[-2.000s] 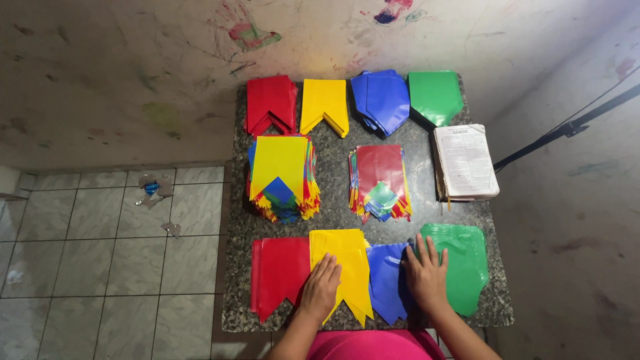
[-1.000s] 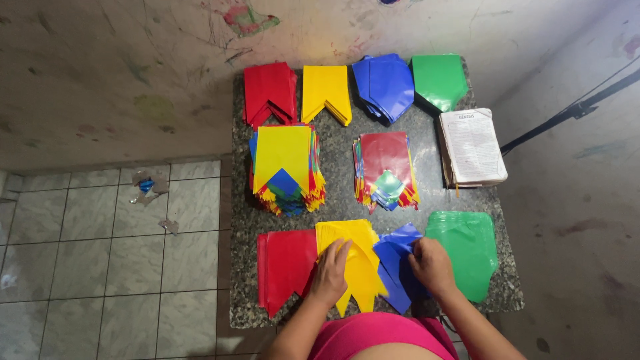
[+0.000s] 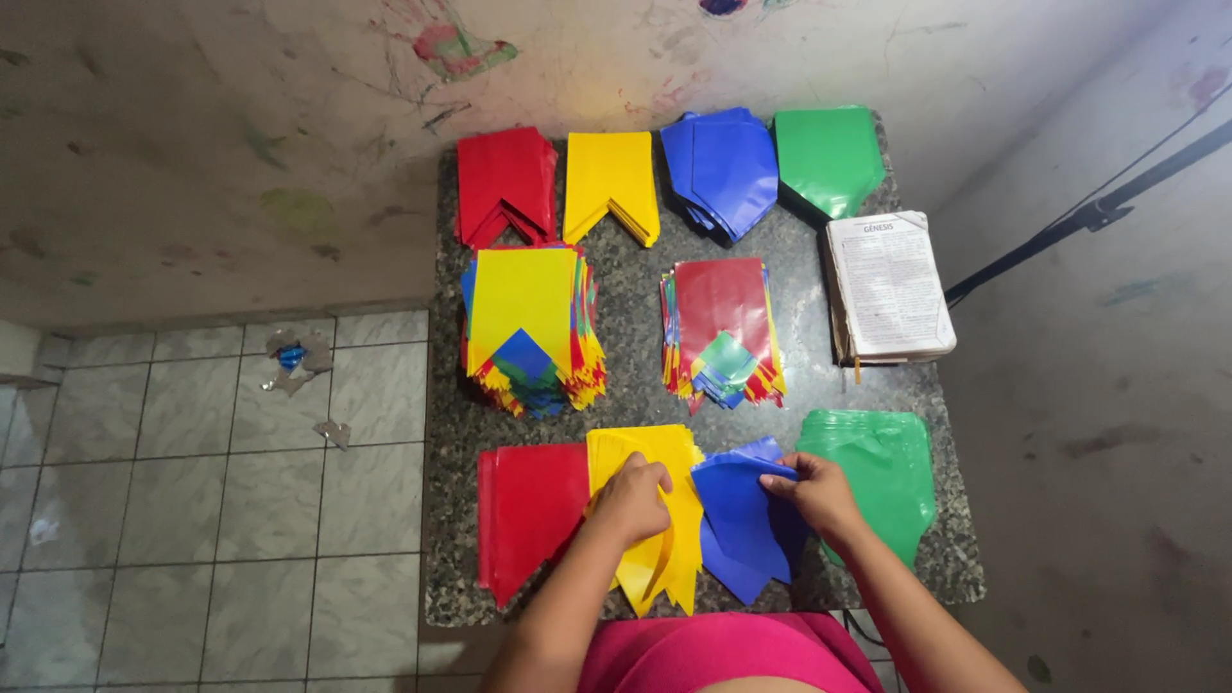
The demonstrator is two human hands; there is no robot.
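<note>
My left hand [image 3: 632,499] is on the yellow plastic pennants [image 3: 669,558] in the near row, its fingertips curled on the top sheet, which bulges; whether it grips the sheet I cannot tell. My right hand [image 3: 816,489] pinches the upper right corner of a blue pennant [image 3: 736,491], lifted off the blue ones beneath. Red pennants [image 3: 539,500] lie left of the yellow, green ones [image 3: 876,481] to the right of the blue. Farther up are two mixed-colour stacks, one topped yellow [image 3: 525,294], one topped red [image 3: 722,298].
Along the far edge of the granite table [image 3: 630,356] lie red [image 3: 502,168], yellow [image 3: 610,173], blue [image 3: 722,168] and green [image 3: 828,154] pennant stacks. An open thick book [image 3: 890,289] rests at the right edge. A black metal arm [image 3: 1097,212] slants in beside the right wall.
My right hand, earlier flat between blue and green, has closed on a blue pennant and raised its corner. My left fingers have curled, and the yellow top sheet is now bunched up.
</note>
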